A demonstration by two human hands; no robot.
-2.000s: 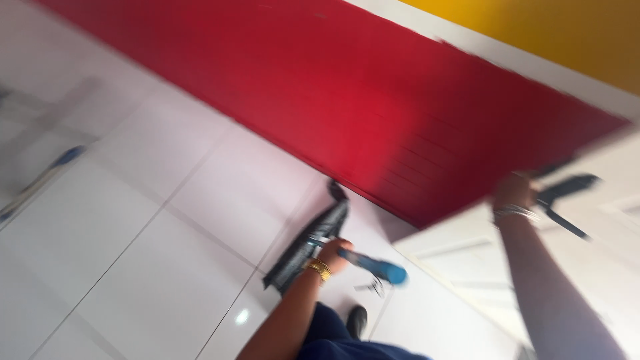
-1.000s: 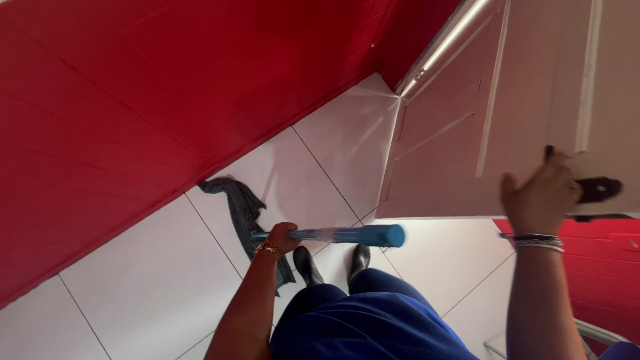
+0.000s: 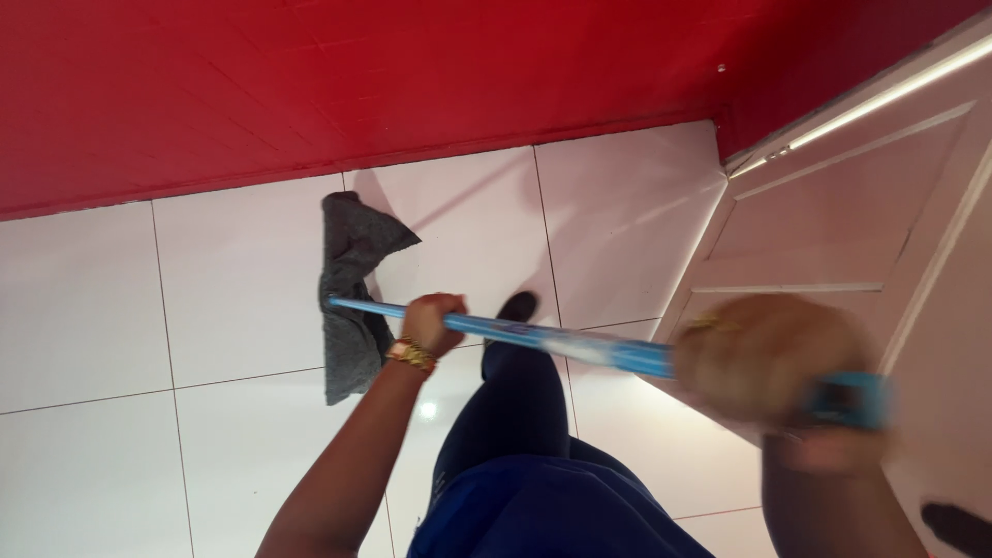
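Observation:
A long blue pole (image 3: 527,335) slants across the view, its far end on a dark grey cloth (image 3: 349,256) that lies bunched and spread on the floor. My left hand (image 3: 434,322), with a gold watch or bracelet at the wrist, is closed around the lower part of the pole. Closer to the camera and blurred, my right hand (image 3: 763,360) grips the pole near its upper end. What sits under the cloth is hidden.
A red wall (image 3: 372,85) runs along the far edge of the white tiled floor (image 3: 248,279). At the right stands a pale panelled door (image 3: 821,240), with a dark handle (image 3: 957,527) low at the edge. My dark shoe (image 3: 518,307) is close to the pole.
My right hand was on the door near its handle and now holds the pole's upper end. My left hand has stayed on the pole. More of the door's inner corner was hidden two seconds ago.

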